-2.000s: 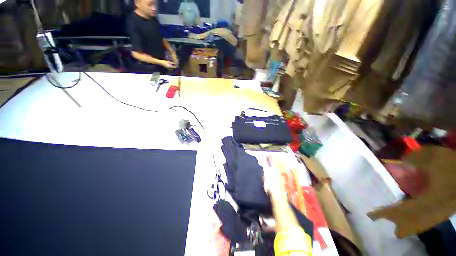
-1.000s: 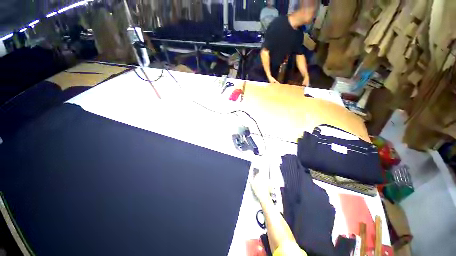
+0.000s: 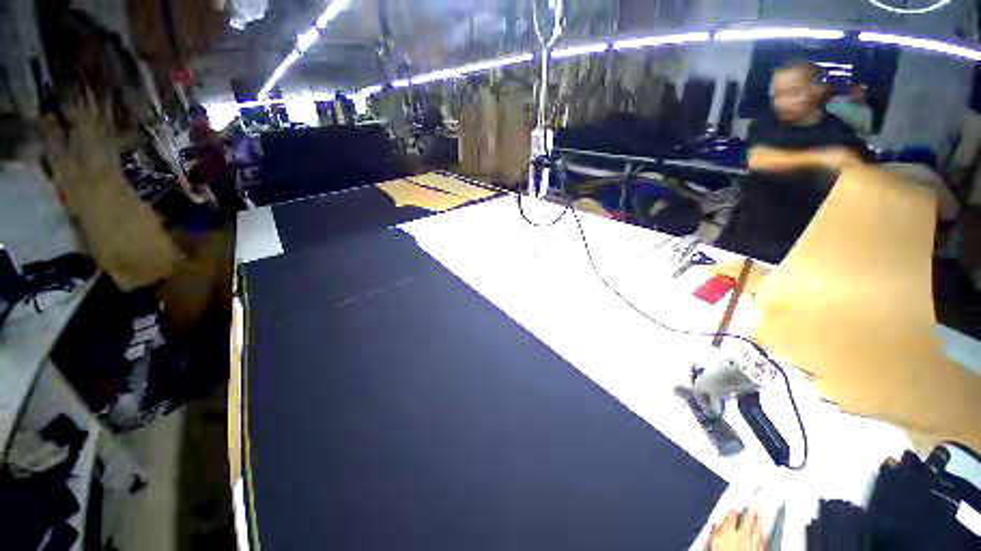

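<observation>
A large dark cloth [image 3: 463, 387] lies flat on the white-topped table, with a thin yellow line along its left edge. My right hand [image 3: 738, 531] is at the bottom edge of the picture, near the cloth's right corner, and is partly cut off. A thin grey blade-like shape [image 3: 776, 527] shows beside its fingers; whether the hand holds it cannot be told. My left hand is not in view.
A small electric cutter [image 3: 731, 404] with a black cord stands right of the cloth. Folded dark pieces [image 3: 914, 500] lie at lower right. Across the table a person [image 3: 801, 161] lifts a large tan sheet [image 3: 861, 291]. A red item [image 3: 714, 287] lies nearby.
The view has swung left along the table. My right hand has moved from the dark pieces to beside the cloth's corner. The other person has raised the tan sheet off the table.
</observation>
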